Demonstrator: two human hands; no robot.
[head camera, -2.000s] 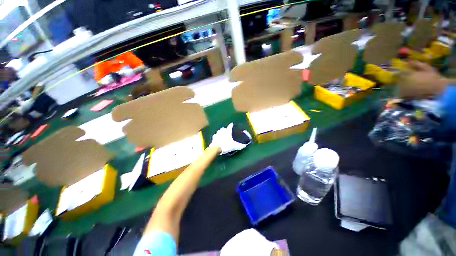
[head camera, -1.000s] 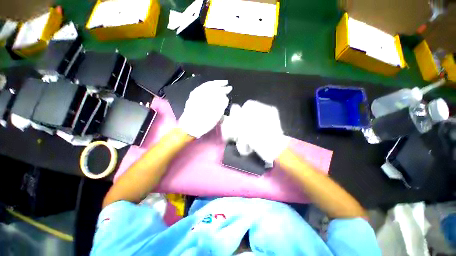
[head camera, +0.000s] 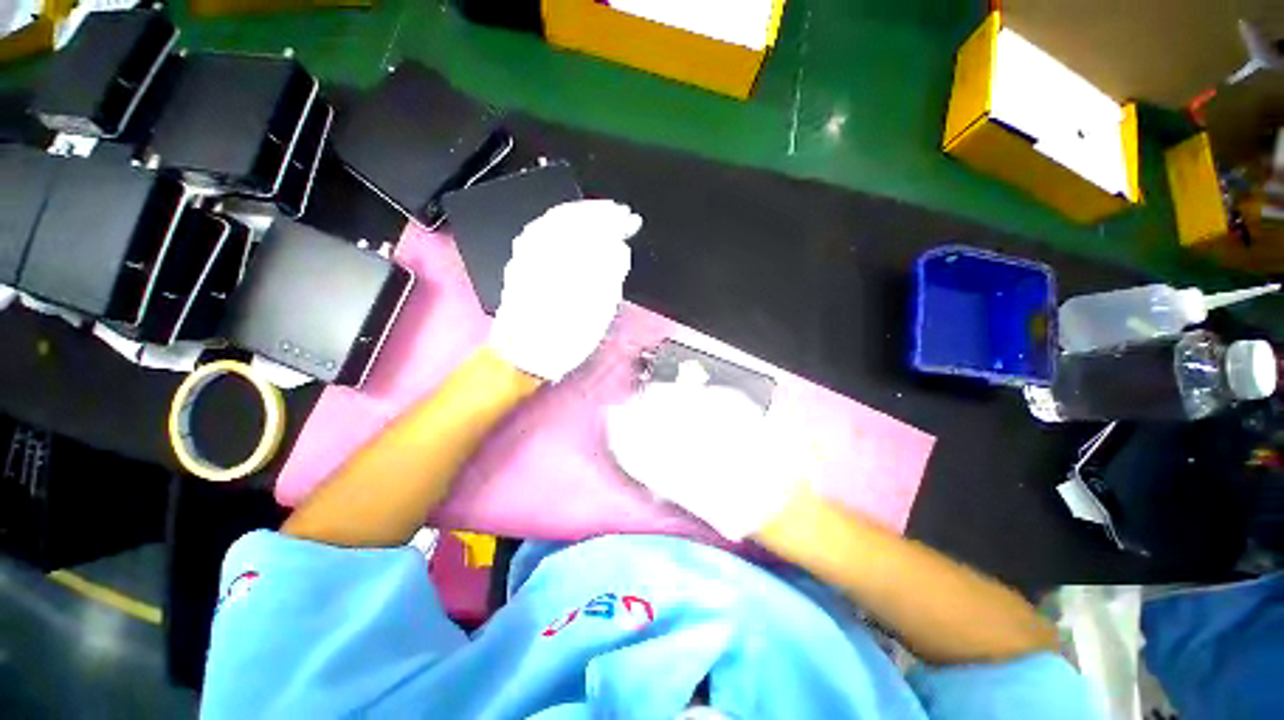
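My left hand, in a white glove, lies over a black square unit at the back left edge of the pink mat; its fingers are mostly hidden, so its grip cannot be told. My right hand, in a white glove, is on a small dark flat unit lying on the mat. The hand covers the front part of this unit. A small pale piece shows at the fingertips. Whether the fingers close on the unit cannot be told.
Stacked black units stand at the left, with a tape roll in front. A blue bin, a squeeze bottle, a clear bottle and another black unit are at the right. Yellow cartons stand behind.
My right hand has moved slightly down and left, away from my left hand. The small dark unit now shows beyond its fingers instead of below the hand. The view has shifted a little.
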